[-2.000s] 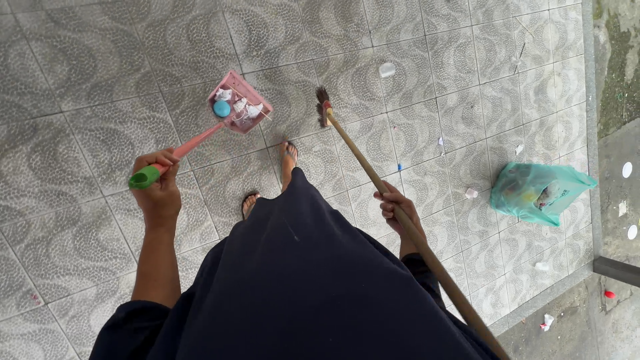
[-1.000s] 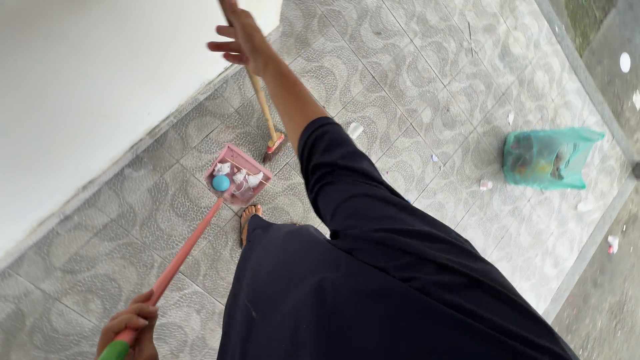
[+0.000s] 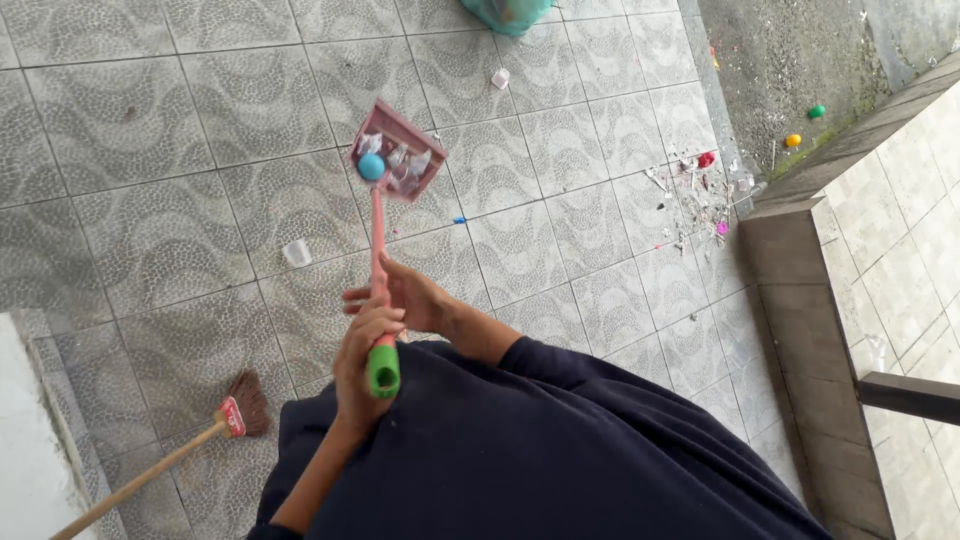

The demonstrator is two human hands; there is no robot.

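Observation:
My left hand (image 3: 365, 352) is closed around the pink handle of a dustpan (image 3: 427, 184), just above the handle's green end. My right hand (image 3: 416, 296) lies against the same handle a little farther up, its fingers spread behind it; whether it grips is not clear. In the pan are a blue ball and crumpled scraps of plastic or paper. A broom (image 3: 157, 466) with a wooden stick and dark bristles is at the lower left, out of both hands.
A green plastic bag (image 3: 514, 15) stands at the top edge. Clear plastic cups (image 3: 297, 253) and a blue scrap (image 3: 459, 220) lie on the tiles. Swept litter (image 3: 697, 199) is heaped by a low ledge (image 3: 787, 277) at right. A white wall (image 3: 34, 442) borders the lower left.
My right hand has let go of the broom, which now rests at the lower left, and has come to the dustpan's handle. The view has turned a lot.

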